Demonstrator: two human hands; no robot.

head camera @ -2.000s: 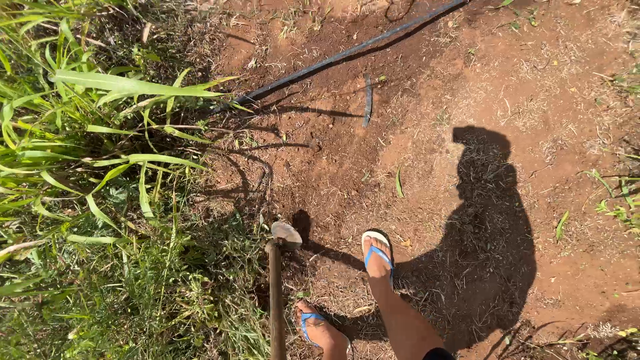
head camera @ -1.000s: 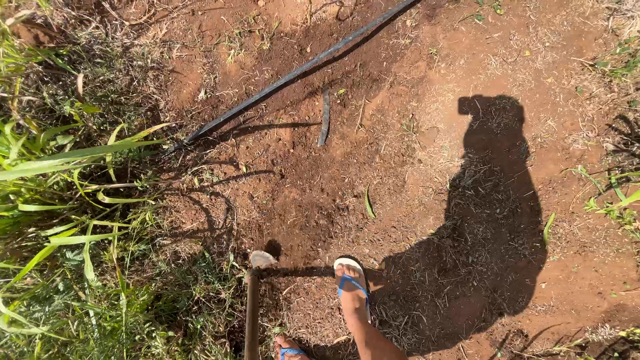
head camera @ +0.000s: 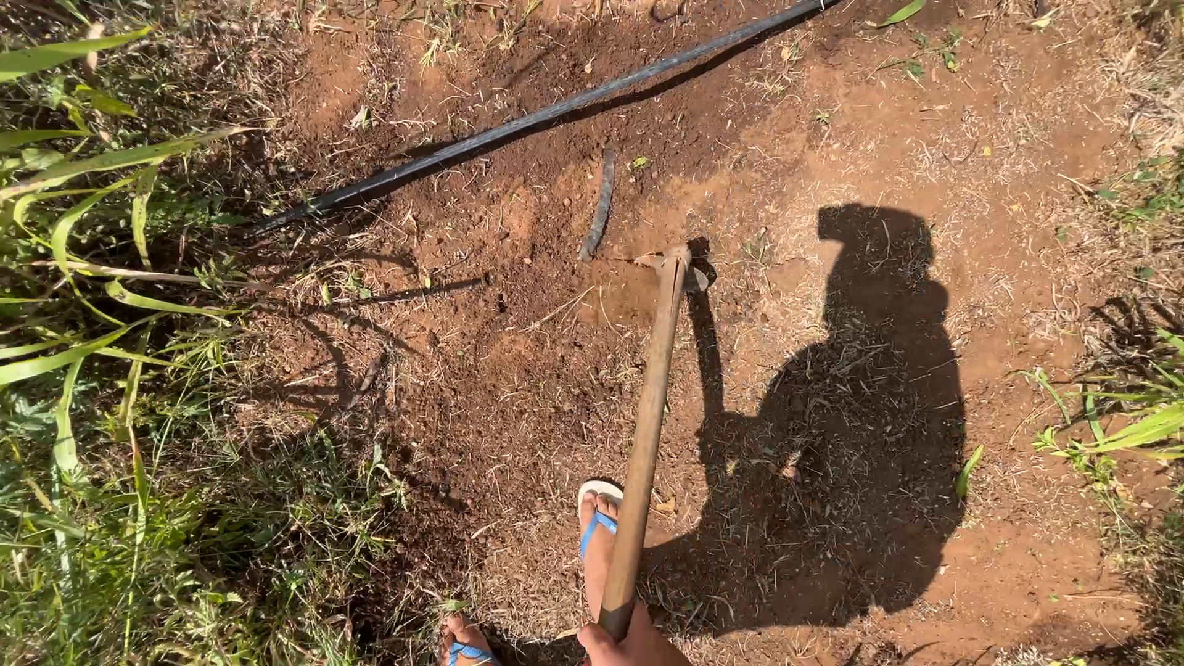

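Observation:
At the bottom edge my right hand [head camera: 634, 643] is closed around the wooden handle [head camera: 647, 407] of a hoe. The handle slants up to a metal hoe head [head camera: 680, 266] over the reddish soil, with a narrow blade edge visible on its right. A short dark strip [head camera: 599, 203] lies on the soil just left of the head. Higher up, a long black hose or pipe [head camera: 555, 109] crosses the ground diagonally. My left hand is out of view.
My feet in blue-strapped flip-flops [head camera: 599, 518] stand at the lower middle, one beside the handle. Tall grass and weeds [head camera: 111, 444] grow along the left, with more plants [head camera: 1138, 430] at the right edge. A person's shadow [head camera: 860, 435] falls across the soil.
The hoe head has moved up and to the right, from beside the weeds near my feet to beside the short dark strip. My right hand has come into view on the handle.

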